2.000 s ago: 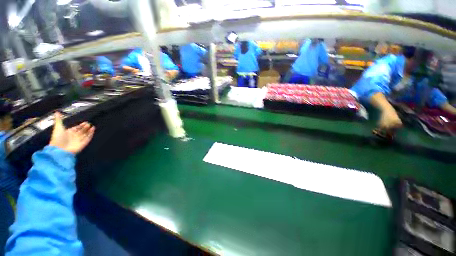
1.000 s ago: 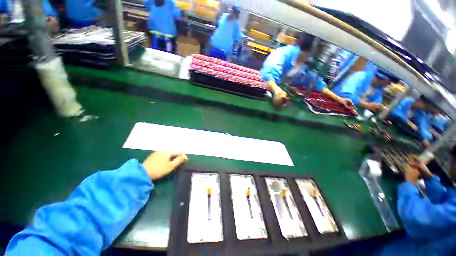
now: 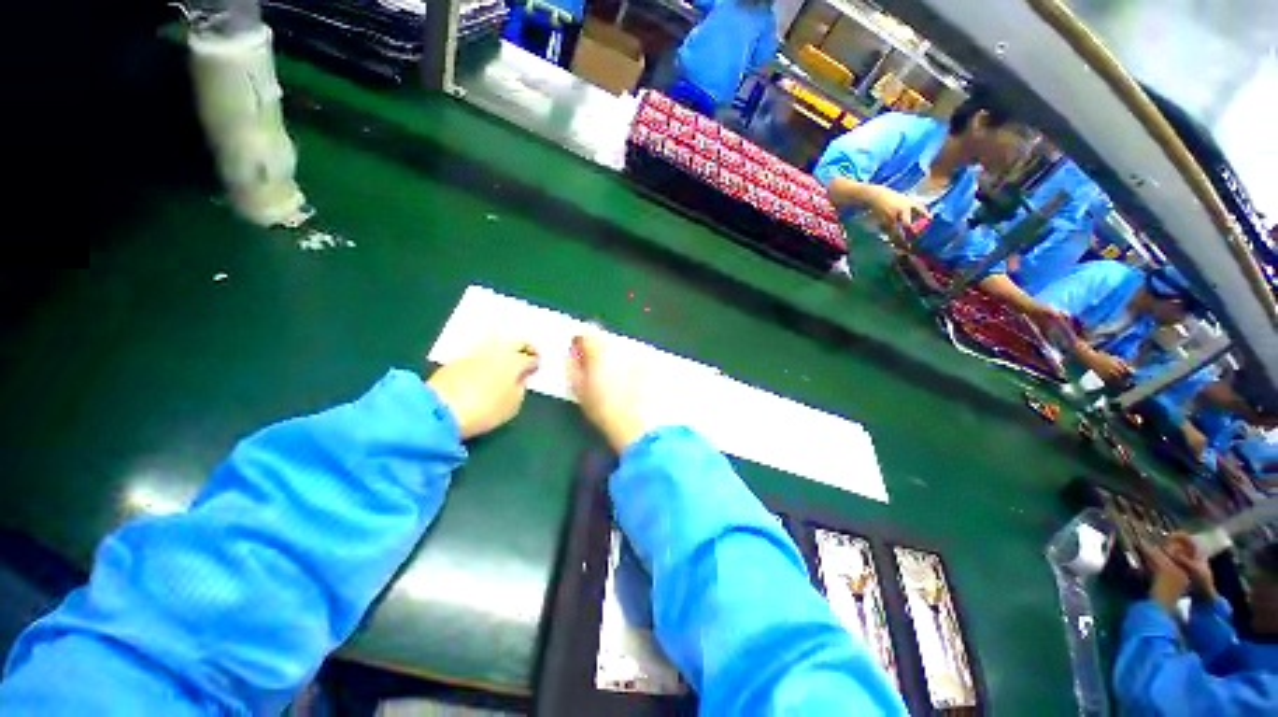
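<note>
The white sheets with a finely toothed edge (image 3: 785, 427) lie on the green mat beyond the tray. My left hand (image 3: 485, 385) is at their left part, fingers curled; whether it holds anything is too small to tell. My right hand (image 3: 603, 381) is on the sheets just to its right, fingertips near the left hand's, contents not visible. The black tray (image 3: 572, 616) lies nearer to me, holding silver-white display units (image 3: 936, 630) in its slots. My right sleeve covers the middle of the tray.
A white-wrapped post (image 3: 250, 126) stands at the back left. Stacked red-patterned parts (image 3: 736, 168) lie at the far side. A clear plastic strip (image 3: 1079, 602) lies to the right, beside a neighbour's hands. Other workers in blue sit beyond and at the right.
My right hand has come into view and reached over the tray to the white sheets. My left hand has moved from the sheets' near edge onto their left part. The view has shifted.
</note>
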